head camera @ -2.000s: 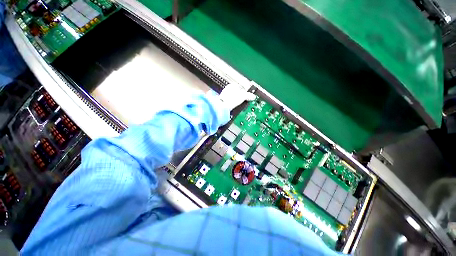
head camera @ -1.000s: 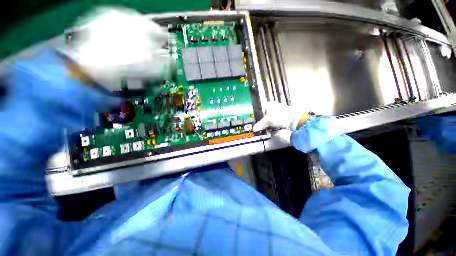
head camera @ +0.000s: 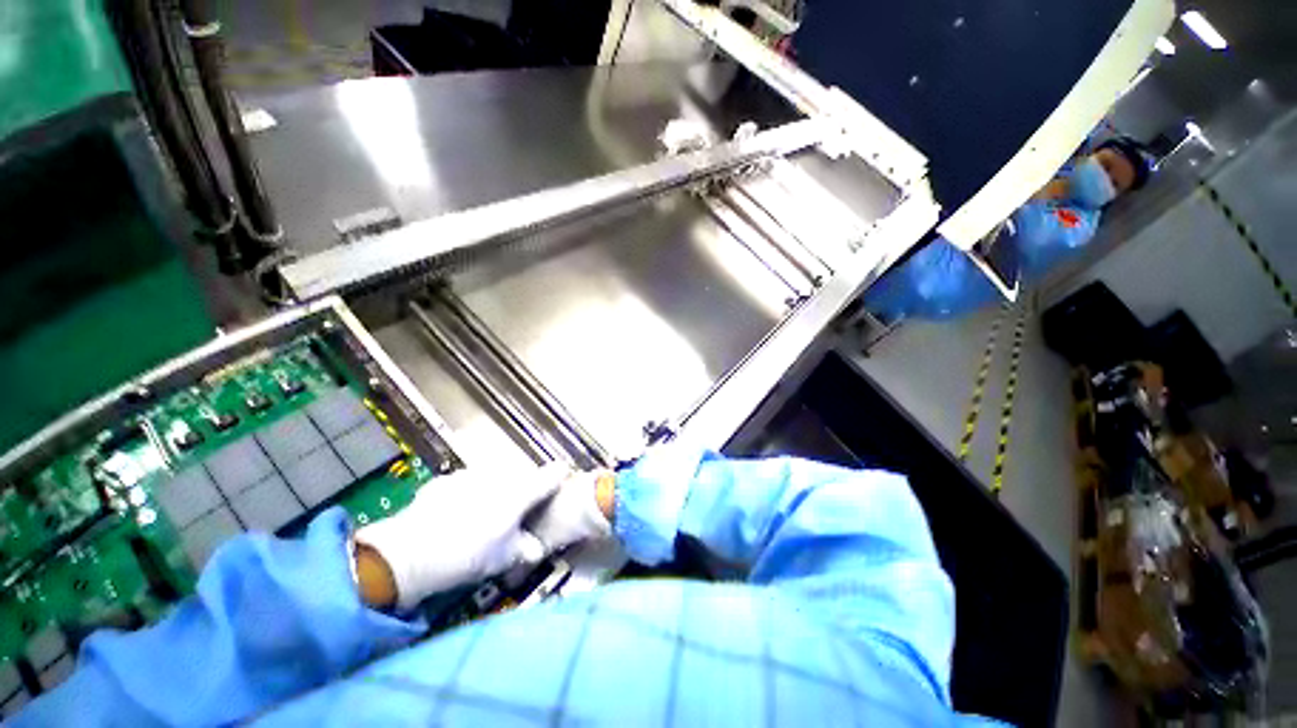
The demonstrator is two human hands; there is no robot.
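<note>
A green circuit board (head camera: 306, 394) crowded with parts lies in a light-rimmed carrier (head camera: 391, 373) at the lower left, cut off by the picture's edge. It bears a block of grey rectangular parts. My left hand (head camera: 462, 533), in a white glove, lies over the carrier's near right corner. My right hand (head camera: 576, 515), also gloved in white, touches it from the right, beside the corner. The fingers of both hands overlap and are partly hidden, so any grip cannot be made out. Sleeves and smock cover the board's near edge.
Conveyor rails (head camera: 569, 206) run away to the upper right, with thin paired cross rods (head camera: 498, 373) between them. A large black bin (head camera: 981, 583) stands on the near right. A masked person in blue (head camera: 1060, 228) is beyond the line. Brown boxes (head camera: 1145, 605) are at far right.
The view has swung right along the conveyor. My left hand has moved from over the board's far left to its near right corner, meeting my right hand there.
</note>
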